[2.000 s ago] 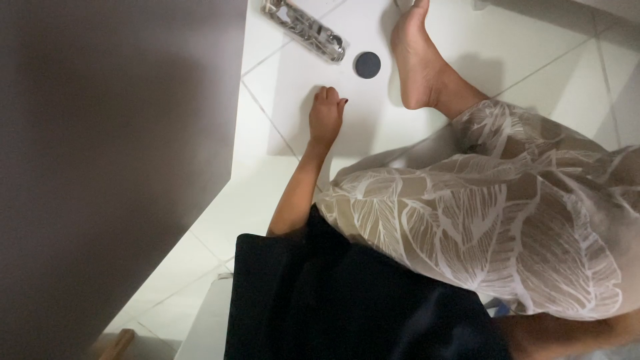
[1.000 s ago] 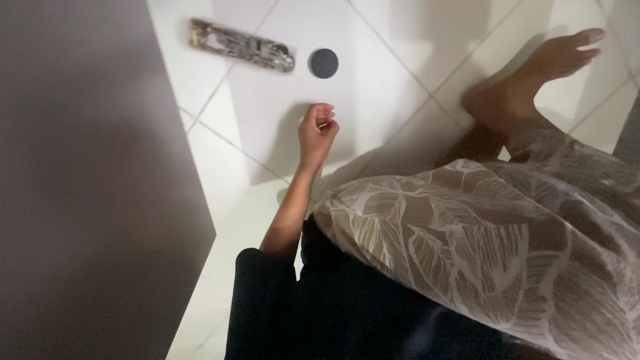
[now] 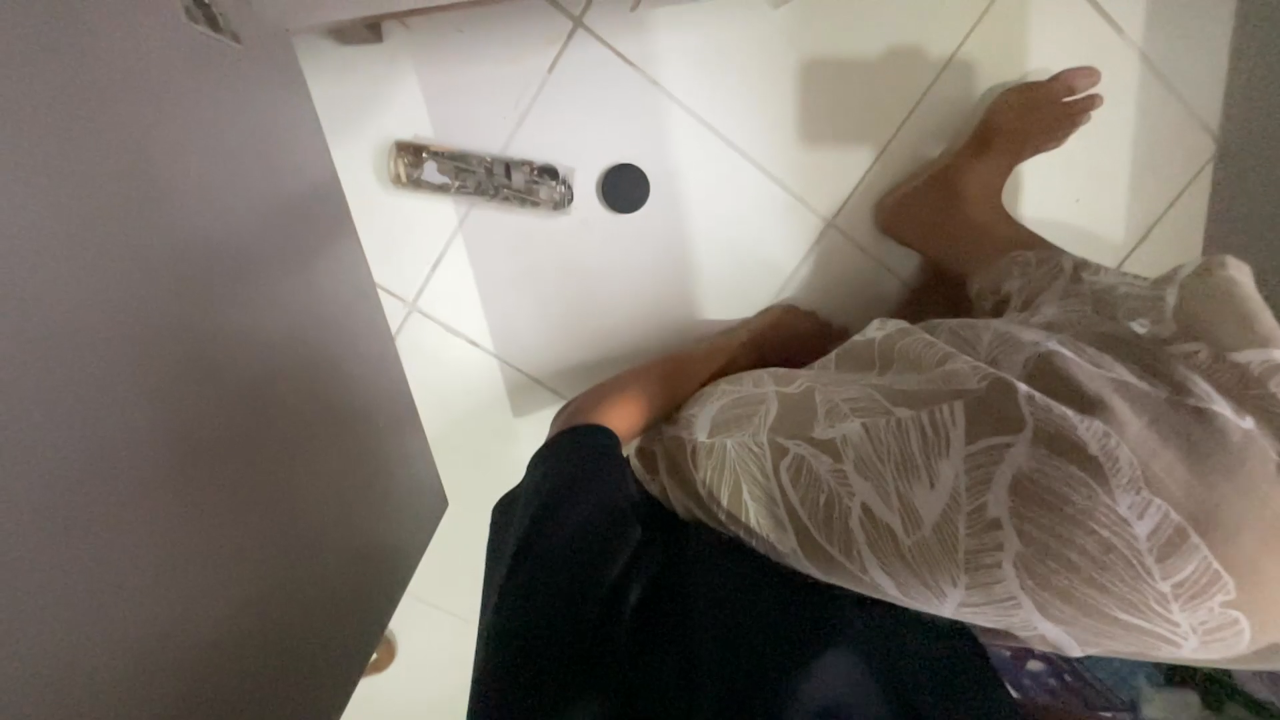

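A clear, long cylindrical container [image 3: 480, 178] filled with small mixed pieces lies on its side on the white tiled floor. Just right of its end, apart from it, a round black lid [image 3: 625, 188] rests flat. My left hand [image 3: 795, 335] is low over the floor beside the patterned trousers, below and right of the lid. It is in shadow and partly hidden by the cloth, so its fingers and anything in them cannot be made out. My right hand is out of view.
A large grey panel [image 3: 200, 380] fills the left side, and a pale furniture edge [image 3: 430, 12] crosses the top. A bare foot [image 3: 1000, 150] rests on the tiles at the upper right. Leaf-patterned trousers [image 3: 950, 480] and a black sleeve [image 3: 600, 560] cover the lower part.
My left hand has moved away from near the lid, to the right, beside the trousers. The container and lid still lie side by side. The view has shifted.
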